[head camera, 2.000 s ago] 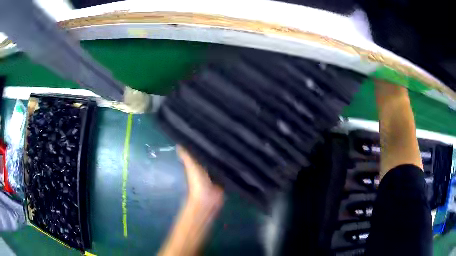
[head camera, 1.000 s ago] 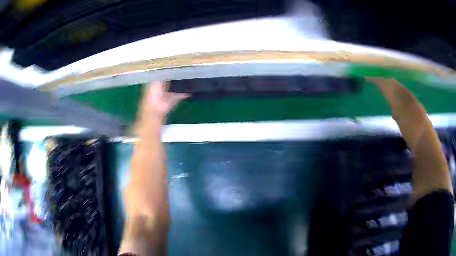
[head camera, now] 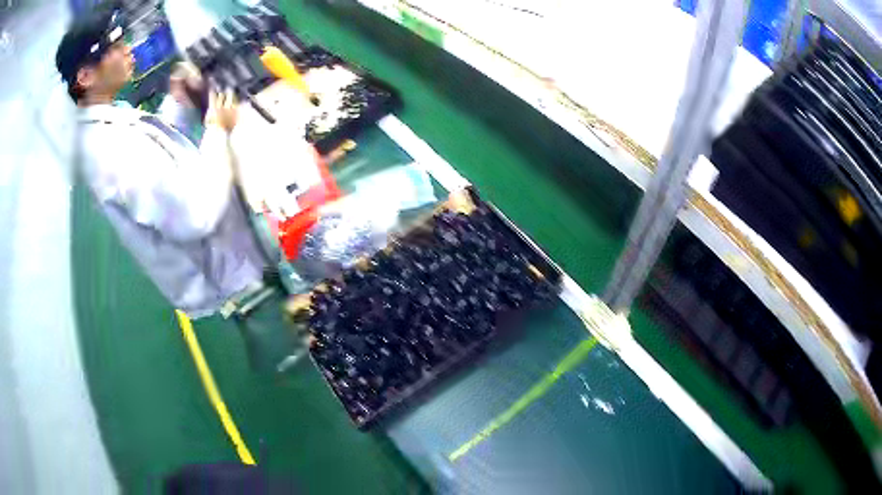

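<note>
Neither of my hands is in the picture. Nearest in front of me is the green work surface (head camera: 571, 425), with a yellow-green line across it. A shallow black parts tray (head camera: 426, 309) sits on it, filled with a dense pile of small black plastic parts. A clear plastic bag (head camera: 353, 227) and a red object (head camera: 309, 208) lie just beyond the tray. The picture is blurred.
Another worker (head camera: 164, 193) stands at the upper left by a second black tray with an orange tool (head camera: 282, 70). A grey metal post (head camera: 667, 164) rises at the right beside a white shelf (head camera: 590, 106). Black slotted trays (head camera: 725, 338) lie below the shelf.
The view has swung left and tilted, bringing the other worker into sight. Both my arms have left the picture. The dark slotted tray I handled earlier is no longer in front of me.
</note>
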